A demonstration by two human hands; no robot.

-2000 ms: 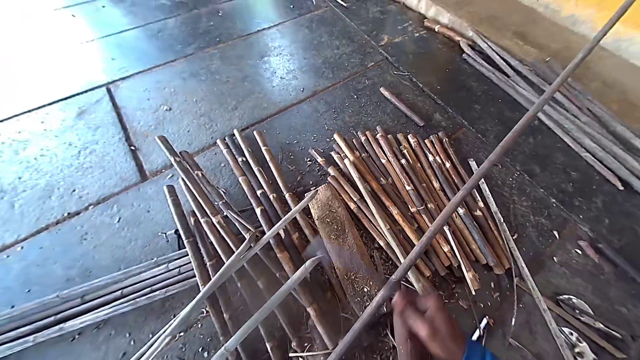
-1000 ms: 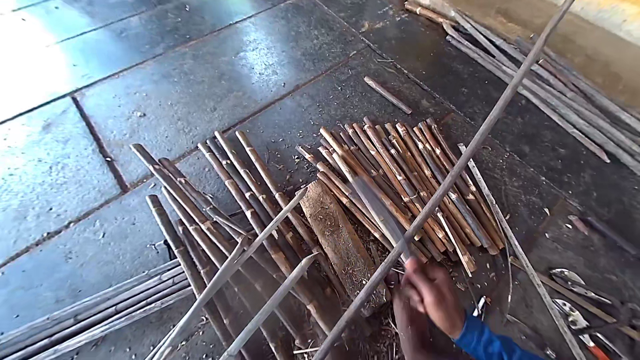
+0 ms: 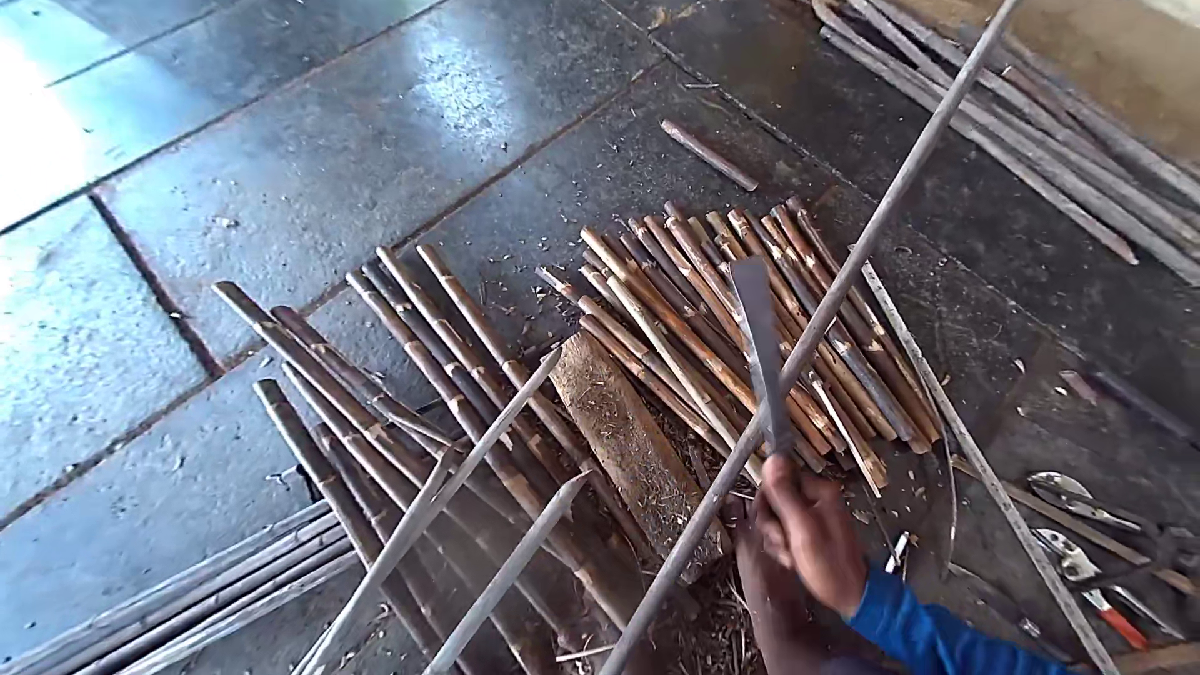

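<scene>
My right hand, below a blue sleeve, grips the handle of a broad-bladed knife whose blade points up. A long thin pole slants across the view and passes over the knife near the handle. Left of the hand lies a wooden block strewn with shavings. Many short cut canes lie side by side beyond the knife, and longer jointed canes spread out left of the block. Two pale pointed sticks rise from the bottom edge. My left hand is not visible.
Long grey sticks lie by the wall at the upper right; more poles lie at lower left. One short piece lies apart on the stone floor. Pliers-like hand tools lie at lower right. A bare foot is beside the block.
The knife, lying slanted toward the upper left a second ago, now stands more upright and farther right of the block. The blade was blurred near the block two seconds ago.
</scene>
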